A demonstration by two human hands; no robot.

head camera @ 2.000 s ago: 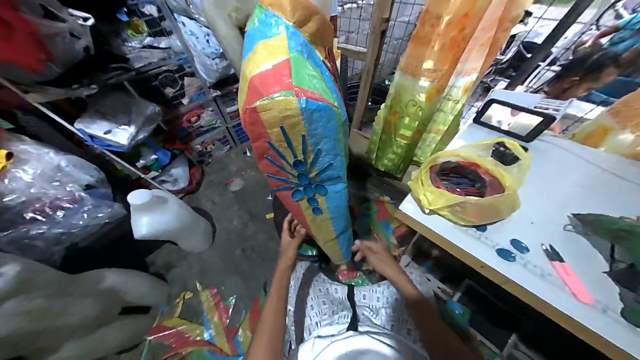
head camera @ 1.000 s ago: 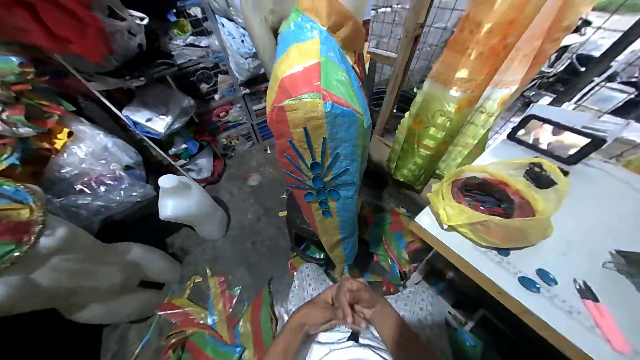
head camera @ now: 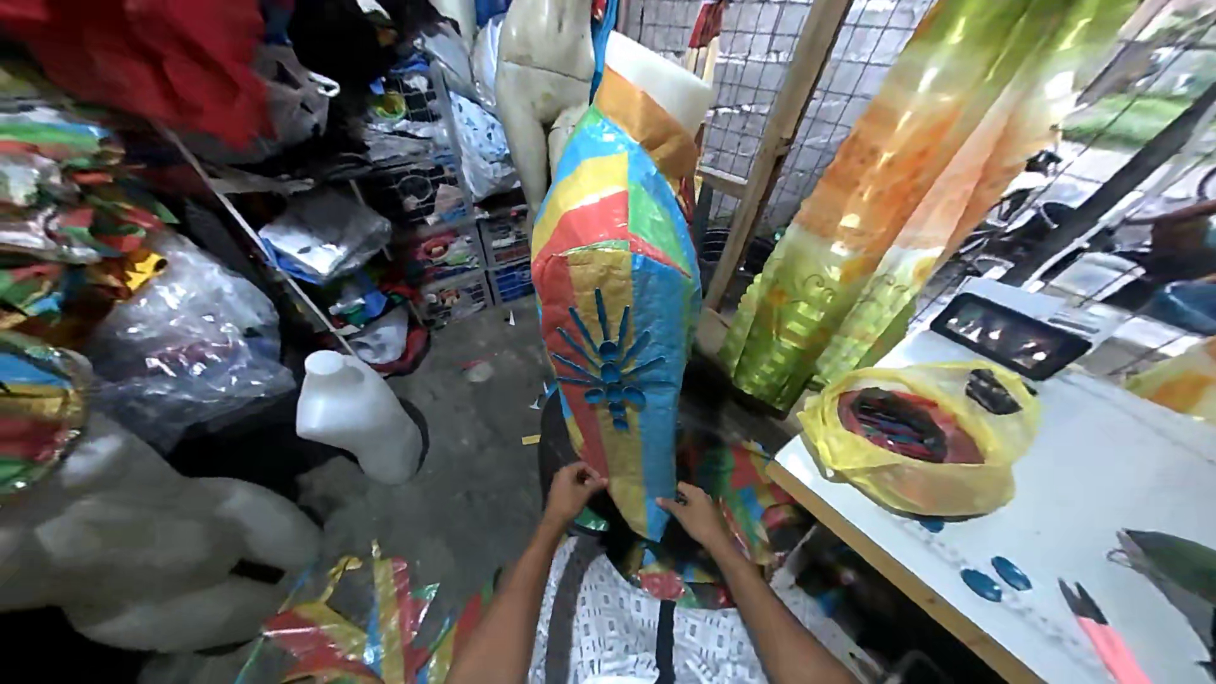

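Observation:
A multicolored paneled garment (head camera: 617, 218) in shiny red, gold, blue and green stands on a form in front of me, narrowing to a point at the bottom. A blue ornament (head camera: 611, 366) of thin rays and oval pieces sits on its front. My left hand (head camera: 575, 492) pinches the lower left edge near the tip. On the opposite side, my right hand (head camera: 691, 508) holds the lower right edge between thumb and fingers. A white and orange band tops the garment.
At right, a white table (head camera: 1054, 456) carries a yellow plastic bag (head camera: 917, 437), blue oval pieces (head camera: 996, 578), pink-handled pliers (head camera: 1097, 627) and a framed device (head camera: 1010, 334). White mannequin forms (head camera: 356, 413) and shiny scraps (head camera: 375, 617) lie left. A wooden post (head camera: 784, 142) stands behind.
My hands were clasped together at my lap one second ago; now they are apart at the garment's lower edges. Two seconds ago they were also beside its lower end.

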